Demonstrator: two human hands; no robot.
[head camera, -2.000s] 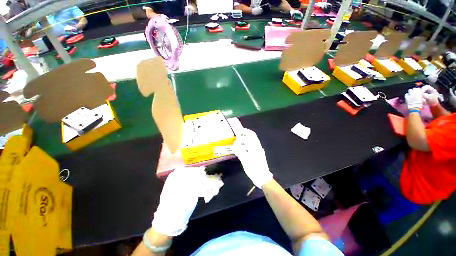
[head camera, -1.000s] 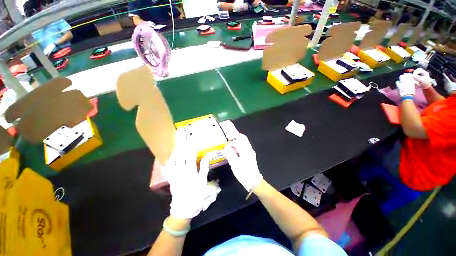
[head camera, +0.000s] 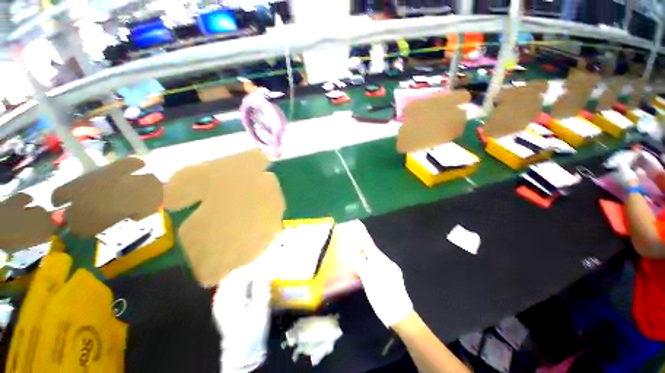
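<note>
The open yellow carton (head camera: 300, 293) sits over the pink slab (head camera: 343, 285) in front of me, its brown lid (head camera: 232, 211) standing up at the left. A white insert (head camera: 305, 244) with a dark edge line fills it. My gloved left hand (head camera: 244, 313) is at the carton's left side, gripping it, its fingers blurred against the white insert. My gloved right hand (head camera: 379, 277) is just right of the carton, fingers pointing up and blurred; whether it holds anything cannot be told. A crumpled white cloth (head camera: 313, 339) lies on the bench near the carton's front.
Filled open cartons stand at the left (head camera: 135, 251) and along the green belt (head camera: 443, 171) at the right. Yellow carton blanks (head camera: 73, 328) stand at lower left. A white slip (head camera: 464, 239) lies on the black bench. A worker's red sleeve (head camera: 650, 291) is at far right.
The view has tilted up. The carton has turned, so its lid now faces me more broadly. My left hand has moved from the carton's front to its left side; the cloth now lies apart from it.
</note>
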